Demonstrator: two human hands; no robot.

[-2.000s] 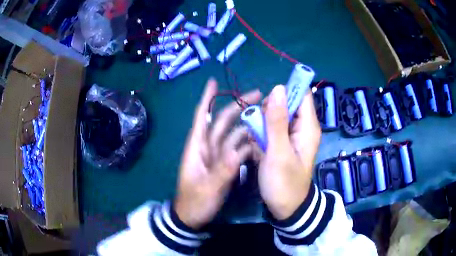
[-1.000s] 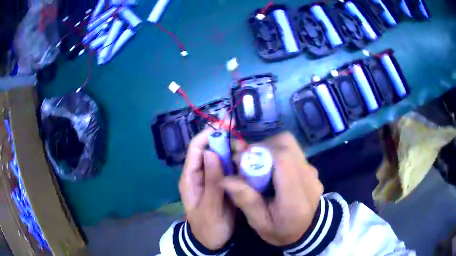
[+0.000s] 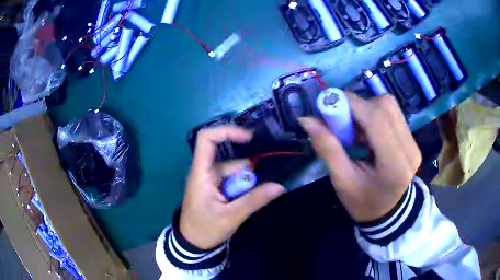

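Note:
My right hand (image 3: 373, 153) holds a blue cell (image 3: 335, 115) with its end facing up, over the right side of a black housing (image 3: 294, 101) with an oval insert. A red lead with a white plug runs from this cell over the housing's top edge. My left hand (image 3: 219, 186) holds a second blue cell (image 3: 239, 182), its end facing me, with a red lead stretching to the right. More black housings (image 3: 257, 120) lie behind my left hand, partly hidden by it.
Filled housings (image 3: 418, 74) stand in rows at the right. Loose cells (image 3: 123, 41) lie at the upper left, above a clear plastic bag (image 3: 97, 158). A cardboard carton (image 3: 66, 202) of cells is at the left. A yellowish bag (image 3: 466, 142) is at the bench edge.
My hands have moved apart, each with a cell. The right one has moved right and up to the housing; the left one slightly left. Earlier, both cells were close together.

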